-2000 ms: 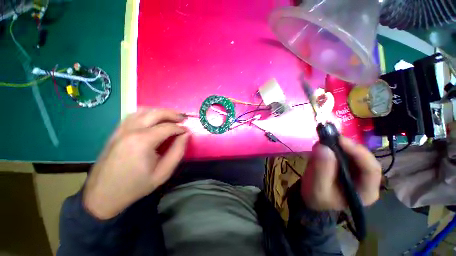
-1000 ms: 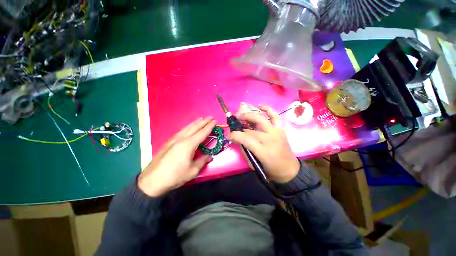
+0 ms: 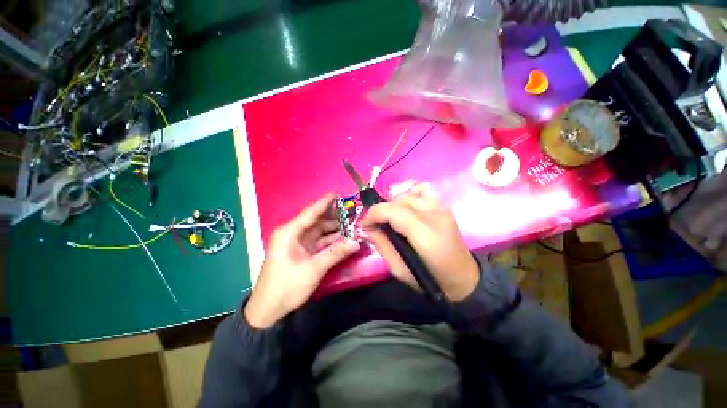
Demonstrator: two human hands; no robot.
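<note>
The ring circuit board [image 3: 349, 212] is tilted on edge, its side with yellow and blue components showing. My left hand [image 3: 299, 259] grips its left edge with fingers and thumb. My right hand [image 3: 426, 239] holds the black soldering iron [image 3: 398, 247], its metal tip pointing up and left, above the board. The right fingertips are close to the board; whether they touch it is hard to tell. Lead wires [image 3: 391, 158] run up and right from the board over the pink-red sheet. Part of the board and its wires is hidden by the fingers.
A clear fume hood [image 3: 458, 72] hangs above the sheet [image 3: 303, 127]. A round tan pot [image 3: 579, 134] and a black unit [image 3: 658, 103] stand at right. A wired ring assembly [image 3: 211, 233] lies on the green mat at left. A tray heaped with wired parts [image 3: 96, 88] is upper left.
The board was flat at first; it is now tilted in my left hand with its component side showing. My right hand and the iron have come in from the right beside it. The view has shifted.
</note>
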